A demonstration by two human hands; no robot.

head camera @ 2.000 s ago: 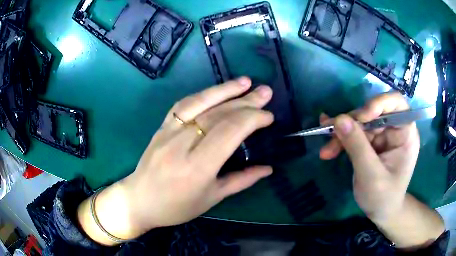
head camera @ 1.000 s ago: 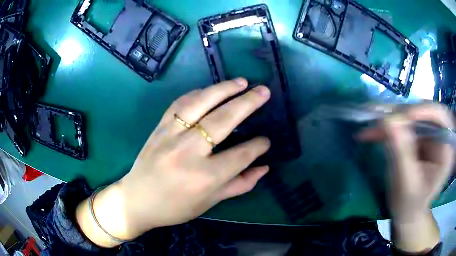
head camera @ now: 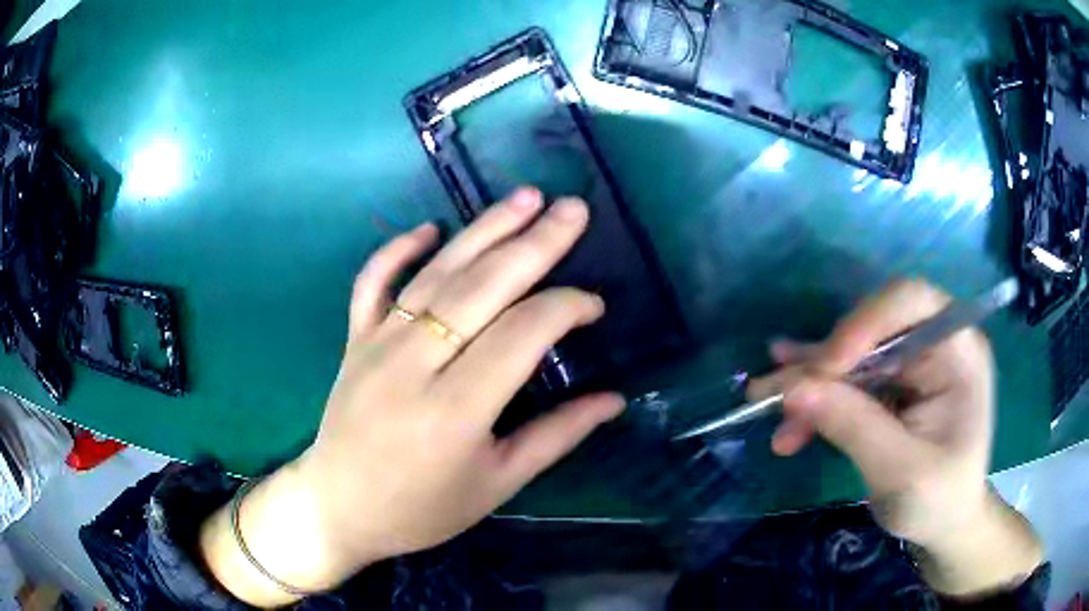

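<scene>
A black plastic housing with a large window and a pale strip at its top end lies tilted on the green bench. My left hand rests over its left side and lower part, fingers spread on it, covering much of it. My right hand holds silver tweezers like a pen. Their tip points left, just below the housing's lower end, over a clear sheet with rows of small black pads. The sheet is blurred; I cannot tell whether the tip holds a pad.
Another black housing lies at the upper right. Heaps of black frames stand at the left and right edges. A small black frame lies at the left. The green bench shows bright glare.
My right hand has come back left and down with the tweezers to the pad sheet. The housing under my left hand has shifted left and tilted more. The upper-left housing is gone from view.
</scene>
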